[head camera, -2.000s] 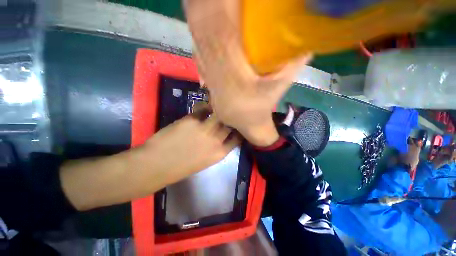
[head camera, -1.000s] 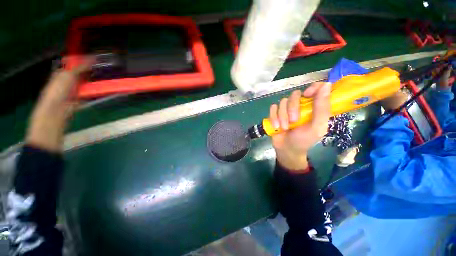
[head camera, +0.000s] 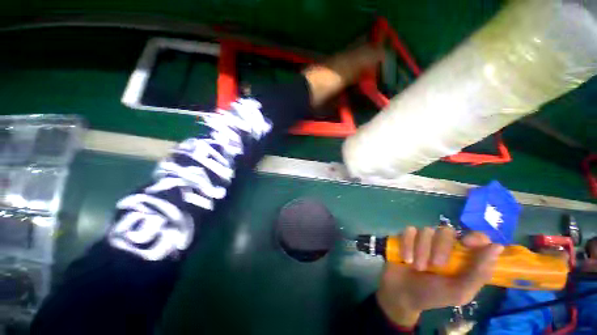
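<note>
My right hand (head camera: 435, 278) grips the yellow-orange electric screwdriver (head camera: 524, 266), its dark tip pointing left beside the round dark screw dish (head camera: 306, 230). My left arm stretches across the bench to the belt. My left hand (head camera: 343, 69) is blurred at the left edge of a tilted red holding fixture (head camera: 399, 46), partly hidden behind the wrapped post; whether the fingers are closed on it cannot be told. Another red fixture (head camera: 227, 75) lies flat beneath my left forearm, touching or very near a white holding fixture (head camera: 135, 85).
A thick plastic-wrapped post (head camera: 458, 98) slants over the pale rail (head camera: 301, 168). Clear blister trays (head camera: 33, 190) are at left. A blue bin (head camera: 491, 212) stands behind the screwdriver, with small loose parts near it. Blue sleeves (head camera: 524, 307) of another person show at lower right.
The red-framed tablet has gone from the bench to the belt. My left hand has moved right along the belt, from one red fixture to another. My right hand still holds the screwdriver by the dish.
</note>
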